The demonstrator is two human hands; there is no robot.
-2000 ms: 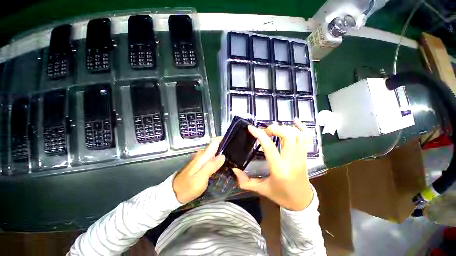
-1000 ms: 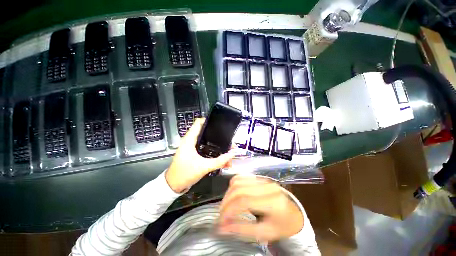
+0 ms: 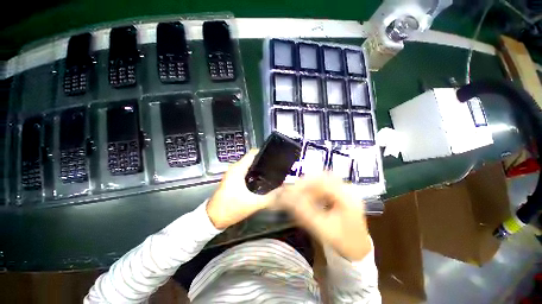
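A black keypad phone [image 3: 274, 161] is held tilted in my left hand [image 3: 233, 200], screen side up, its lower part hidden by my fingers. My right hand [image 3: 333, 215] is blurred, just right of the phone's lower end; whether it holds anything cannot be told. The lens tray [image 3: 371, 189] lies behind and right of the hands, with rows of black screen frames [image 3: 312, 91]. In its front row some frames sit askew, and part is hidden by the phone and right hand.
A clear phone tray [image 3: 44, 95] with two rows of keypad phones is at left. Right of the lens tray are a white box [image 3: 425, 126], a small bottle [image 3: 380, 47] and a black hose [image 3: 532, 127]. Brown cardboard boxes [image 3: 451, 217] are below the bench edge.
My right hand first left the phone's screen and dropped toward my body, then rose back toward the phone. My left hand kept hold of the phone, moving slightly left, then back right.
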